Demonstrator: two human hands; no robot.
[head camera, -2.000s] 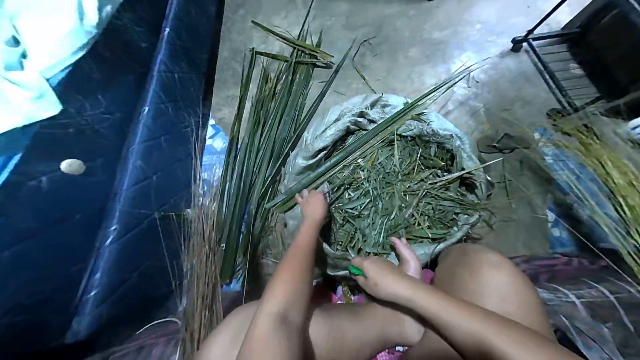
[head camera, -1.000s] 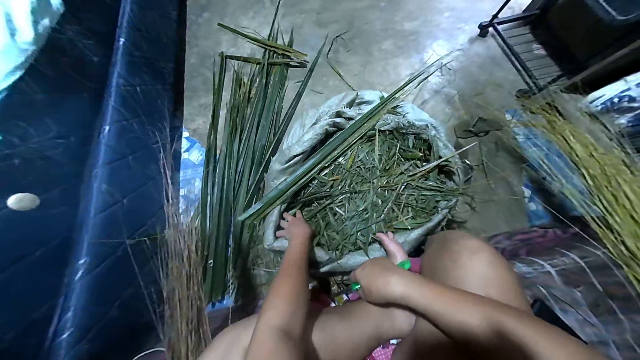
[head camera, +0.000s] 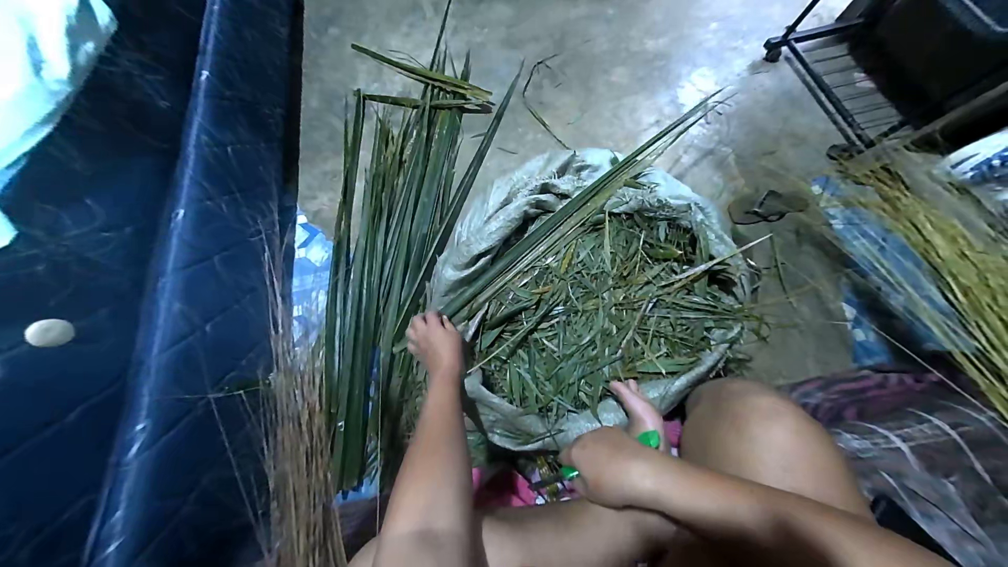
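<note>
My left hand (head camera: 435, 342) has its fingers curled on the lower-left end of long green palm-like leaves (head camera: 551, 230), which lie diagonally across a whitish woven sack (head camera: 504, 197). Inside the rolled-down sack is a heap of cut green leaf pieces (head camera: 598, 315). By the sack's near rim, my right hand (head camera: 610, 466) is closed around a green-handled tool (head camera: 568, 472), seemingly a knife; its dark blade shows only in part, pointing left. More long green leaves (head camera: 402, 213) lie in a bundle on the floor left of the sack.
Thin brown sticks (head camera: 299, 457) stand at the lower left, beside a dark blue quilted surface (head camera: 87, 236). Yellowish stalks (head camera: 945, 260) are on the right. Beyond them is a black metal rack (head camera: 835, 87). A bare foot (head camera: 639, 409) touches the sack's near edge.
My left hand has shifted left along the diagonal leaves to their lower end; its fingers, spread one second ago, are now curled. My right hand stays near the sack's near rim.
</note>
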